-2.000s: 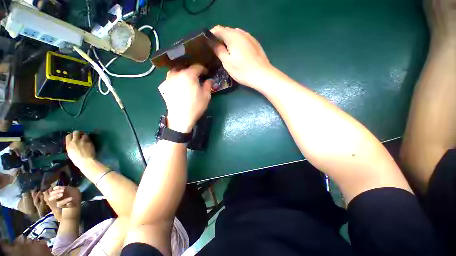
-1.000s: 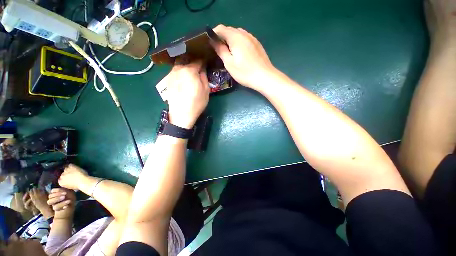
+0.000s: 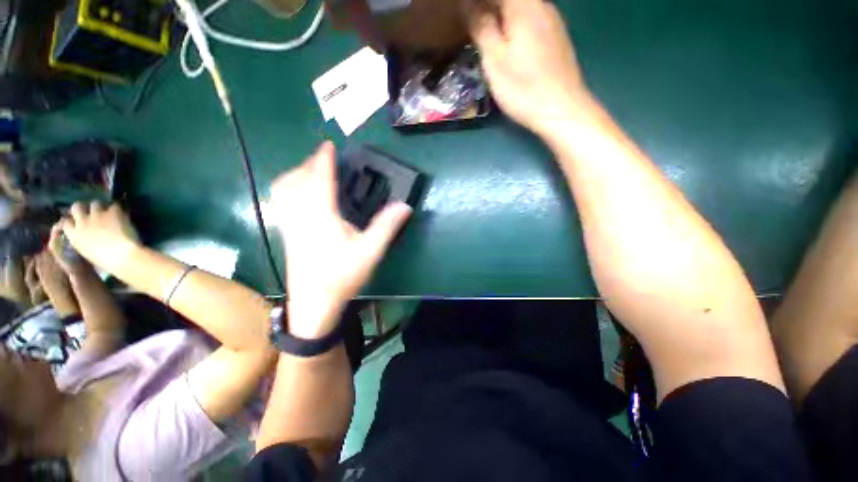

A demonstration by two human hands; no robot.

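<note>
The black gift box (image 3: pixel 450 124) stands open on the green mat, its brown-lined lid raised at the top edge of the view. Clear shiny bags lie inside it. My right hand (image 3: pixel 532 61) grips the box at its right side, by the lid; its fingertips are partly hidden. My left hand (image 3: pixel 329 226) is blurred, with thumb and fingers apart, at the near left side of the black insert tray (image 3: pixel 405 176). The tray lies on the mat with a dark piece in its middle. White leaflets (image 3: pixel 362 80) lie left of the box.
A soldering iron (image 3: pixel 214 71) with its black cord hangs across the mat at left. A white cable (image 3: pixel 268 43) and a black-yellow station (image 3: pixel 113 33) are at upper left. A co-worker's arm (image 3: pixel 179 282) is at left.
My left hand has come out of the box and moved down to the insert tray. The white leaflets and the box's contents are now uncovered. The view has shifted.
</note>
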